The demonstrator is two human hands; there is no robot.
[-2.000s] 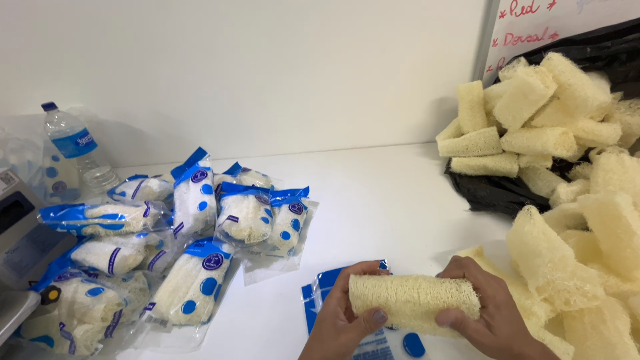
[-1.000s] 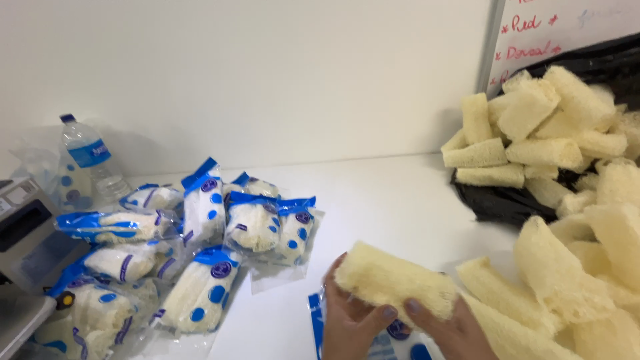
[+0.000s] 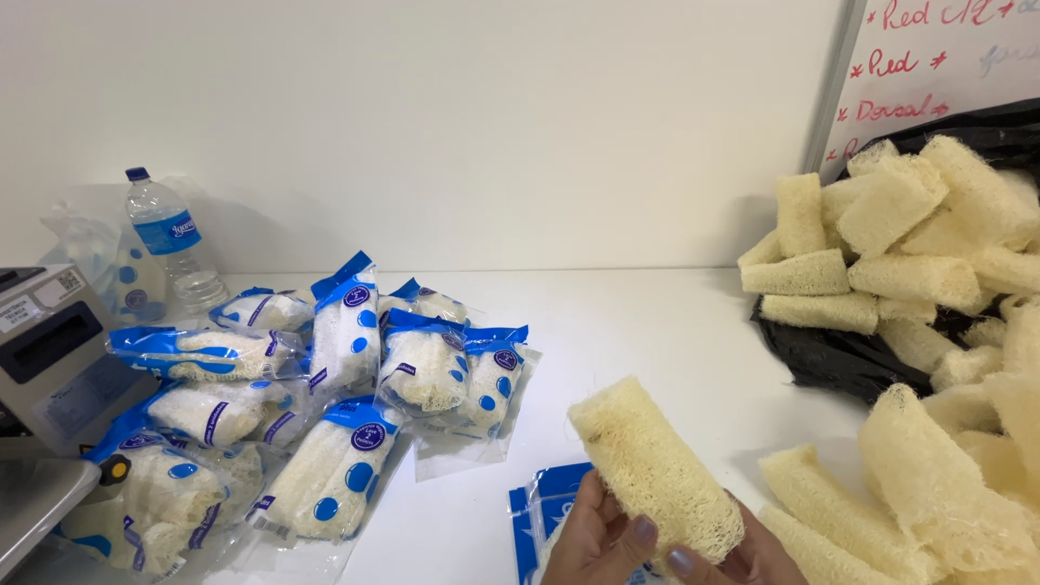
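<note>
Both hands hold one pale yellow loofah sponge piece (image 3: pixel 658 463), tilted with its upper end to the left. My left hand (image 3: pixel 601 536) grips its left side, the thumb on its front. My right hand (image 3: pixel 743 544) holds the lower right end, its thumb also on the front; most of its fingers are hidden. Beneath and left of the hands lies a blue and clear printed plastic bag (image 3: pixel 526 520), partly covered by them. Loose loofah pieces (image 3: pixel 942 487) are heaped just right of my right hand.
Several packaged loofahs (image 3: pixel 333 479) lie at the left, beside a grey scale-like machine (image 3: pixel 57 366) and a water bottle (image 3: pixel 166 236). More loofah pieces (image 3: pixel 910 276) rest on a black plastic bag (image 3: pixel 821 366) at the right, before a whiteboard (image 3: pixel 918 81) with red writing.
The loofah piece was level between my hands two seconds ago; it is now steeply tilted, with my hands at its lower part. The bag beneath has stayed on the table.
</note>
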